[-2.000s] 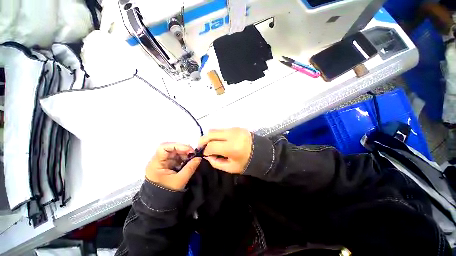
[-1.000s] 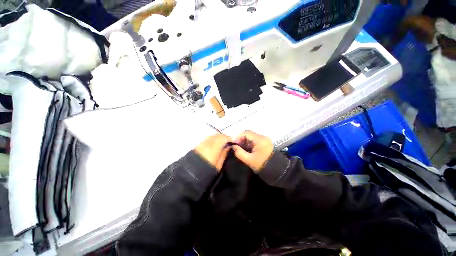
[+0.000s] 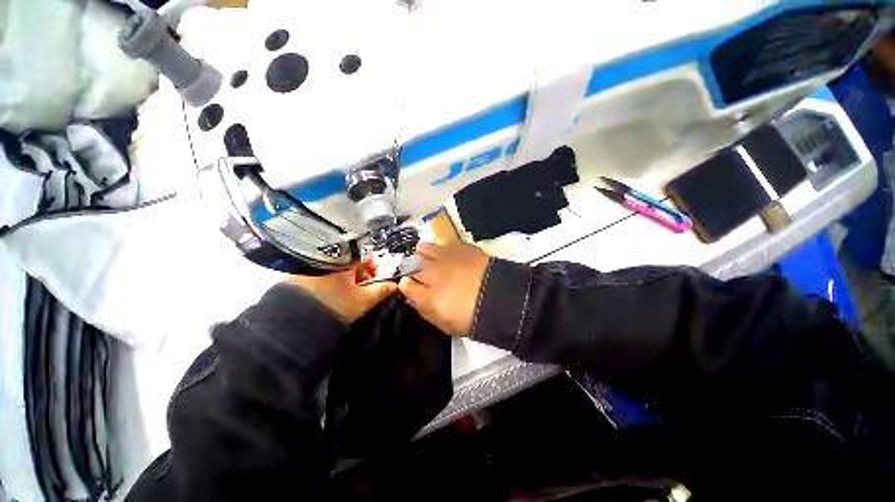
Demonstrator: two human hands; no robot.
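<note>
My left hand (image 3: pixel 339 291) and my right hand (image 3: pixel 447 284) are side by side at the presser foot and needle (image 3: pixel 393 238) of the white sewing machine (image 3: pixel 461 123). The fingertips of both hands pinch the edge of a black fabric piece (image 3: pixel 393 377), which hangs down between my sleeves over the table's front edge. The exact edge under the foot is hidden by my fingers. The white garment panel (image 3: pixel 108 260) lies at the left, partly behind the machine head and my left sleeve.
A stack of black cut pieces (image 3: pixel 515 199) lies on the bed right of the needle, with a tan block (image 3: pixel 441 229) beside it. Pens (image 3: pixel 648 206) and a smartphone (image 3: pixel 736 181) lie farther right. Layered panels (image 3: pixel 64 382) are at left. A blue crate (image 3: pixel 819 273) shows below the table.
Both hands have moved from the table's front edge up to the needle, bringing the black fabric piece along. The view is closer to the machine head.
</note>
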